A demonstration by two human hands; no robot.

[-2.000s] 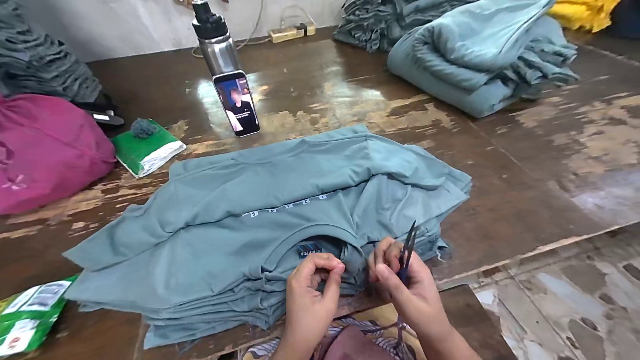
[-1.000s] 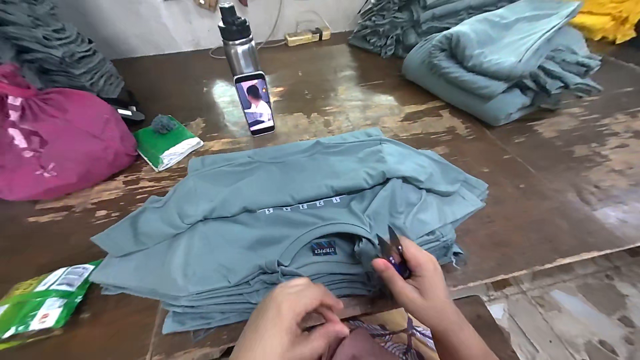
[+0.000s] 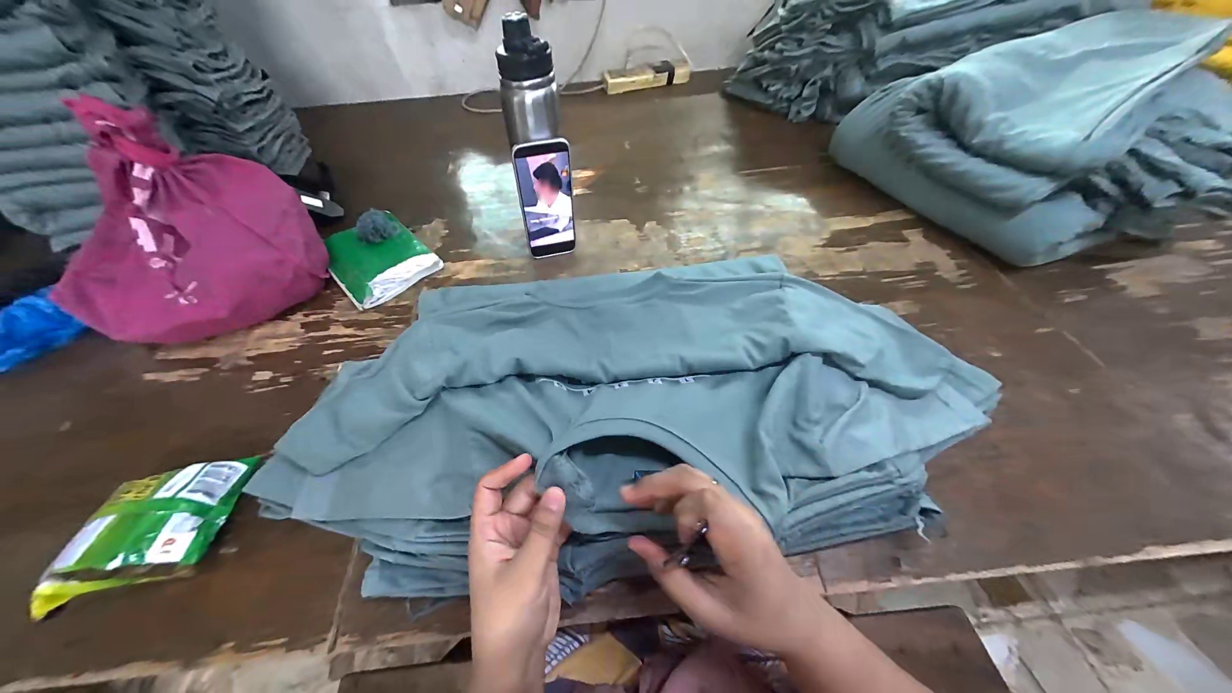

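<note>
A stack of grey-green T-shirts (image 3: 616, 327) lies folded on the wooden table, with the top shirt's round neckline facing me. My left hand (image 3: 520, 549) is at the left side of that neckline, thumb and fingertips near the collar edge; whether it pinches the cloth cannot be told. Over the right part of the neck opening is my right hand (image 3: 717, 558), its thumb and forefinger apart. Small dark thread snips (image 3: 691, 547) are held in its palm, mostly hidden by the fingers. The dark neck label is partly covered by this hand.
Behind the shirts a phone (image 3: 546, 197) leans on a steel bottle (image 3: 528, 101). A magenta cloth bag (image 3: 207, 241) and a green packet (image 3: 385, 260) stand left, another green packet (image 3: 149, 529) nearer me. Folded grey-green cloth (image 3: 1011, 144) lies back right. The table's front edge (image 3: 1039, 570) is close.
The snips, raised with their blades showing earlier, now lie within my right hand. That hand has moved left over the neckline. My left hand has turned palm up beside the collar.
</note>
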